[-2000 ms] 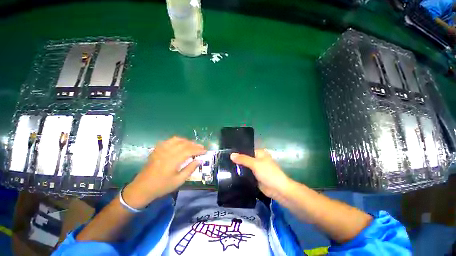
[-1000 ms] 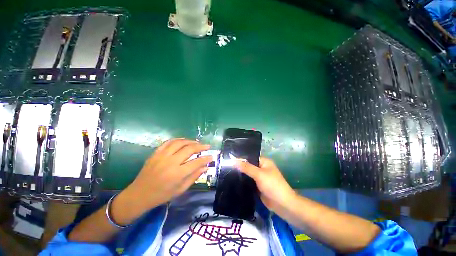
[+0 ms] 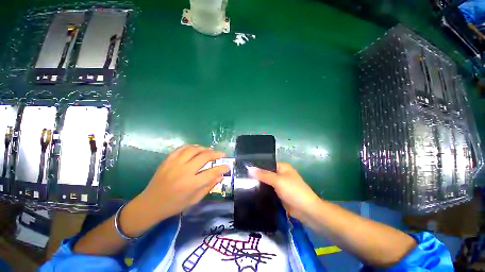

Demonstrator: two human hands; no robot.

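A display module [image 3: 255, 204] lies glossy black side up at the bench's front edge, its lower end over my shirt. My right hand [image 3: 287, 186] holds it by the right side, with the thumb on the black face. My left hand [image 3: 186, 178] is at the module's left side, thumb and fingertips close together over a small white sticker sheet [image 3: 224, 187]. The sheet is partly hidden by my left hand. Whether a small piece is between the left fingertips cannot be made out.
A clear blister tray [image 3: 118, 69] with several silver-backed modules lies at the left. A tall stack of filled clear trays [image 3: 388, 127] stands at the right. A wrapped pale post [image 3: 208, 16] rises at the back, with white scraps [image 3: 243, 37] beside it. Cardboard boxes show below the bench.
The view has shifted, so the left tray and post sit further up and left or higher. The module tilted slightly a second ago and is now upright in view. Both hands stay beside it.
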